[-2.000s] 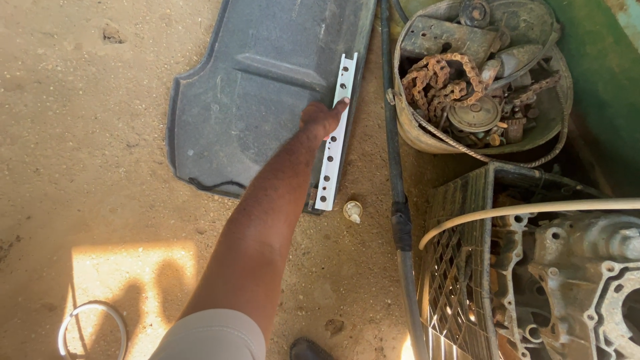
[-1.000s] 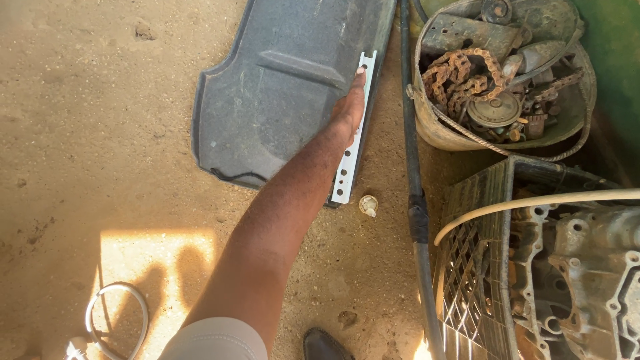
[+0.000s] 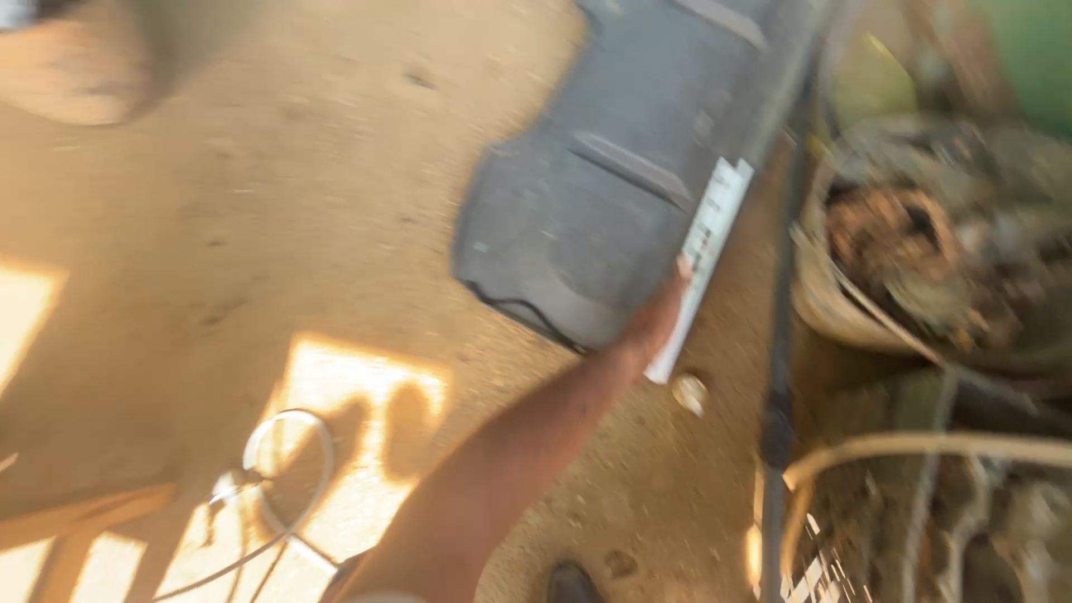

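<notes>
My left hand (image 3: 677,280) reaches to the middle of a pale perforated metal strip (image 3: 710,222), with its fingers on the strip; blur hides the exact grip. The strip lies slantwise along the right edge of a dark grey moulded plastic panel (image 3: 620,193) on the ground. Just beyond the strip's lower end is a small round whitish object (image 3: 689,394). My right hand is not in view.
A black hose or pipe (image 3: 783,360) runs down beside a bucket (image 3: 825,310) of rusty chain and metal parts. Cast metal parts (image 3: 1005,536) lie at lower right under a beige hose (image 3: 930,442). A pale looped cable (image 3: 327,452) lies at lower left. A shoe (image 3: 574,582) shows below.
The view has swung to the left and blurred. My left hand has slid from near the strip's upper end down to about its middle.
</notes>
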